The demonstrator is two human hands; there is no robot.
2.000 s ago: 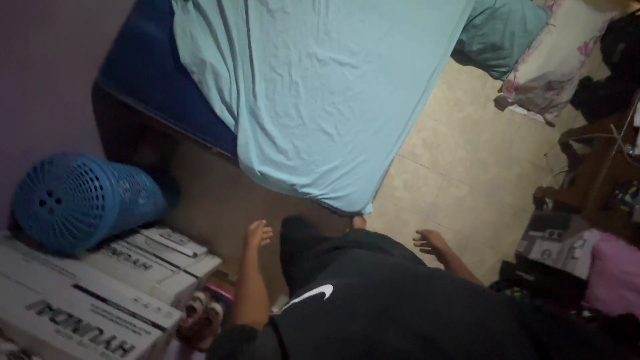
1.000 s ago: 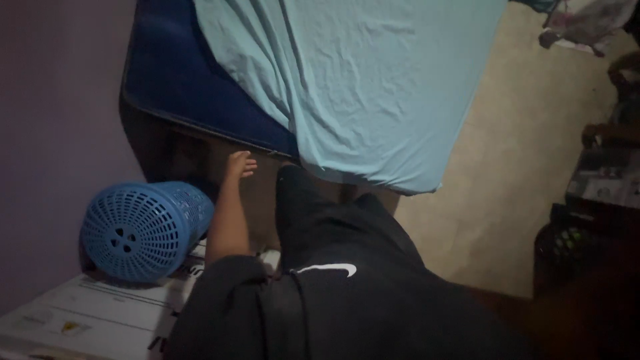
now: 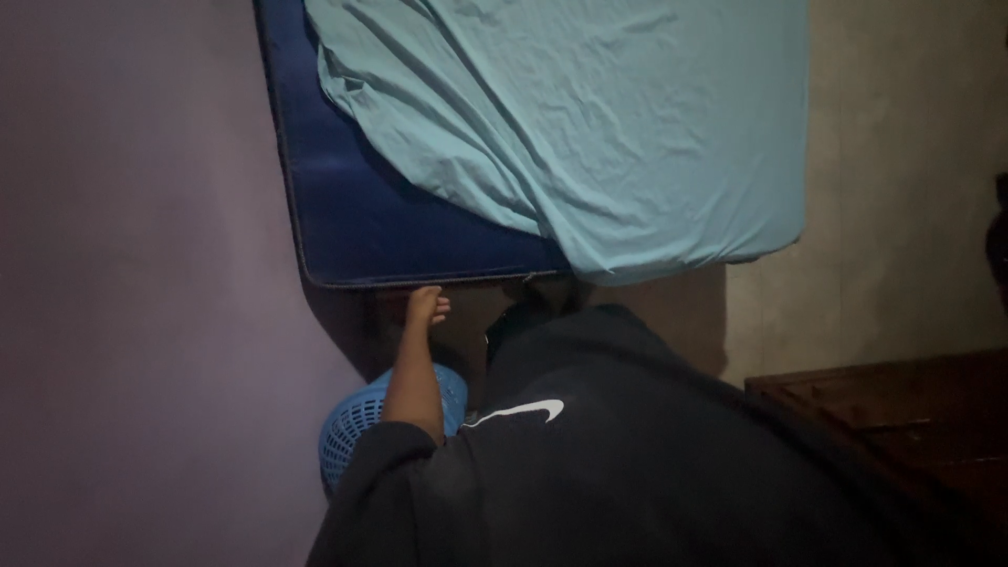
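My left hand is just below the near edge of the blue mattress, fingers loosely curled, with nothing seen in it; whether it touches the edge I cannot tell. A light blue fitted sheet covers the right part of the mattress and wraps its near right corner. The sheet's loose, wrinkled edge runs diagonally across, leaving the left side and near left corner of the mattress bare. My right hand is out of sight.
A blue perforated plastic basket lies below my left forearm, beside the purplish wall. Brown wooden furniture stands at the lower right. Tiled floor runs along the right side of the bed.
The view has swung toward the left side of the bed. My left hand has come closer to the mattress's near edge. My right hand, visible two seconds ago, has left the view.
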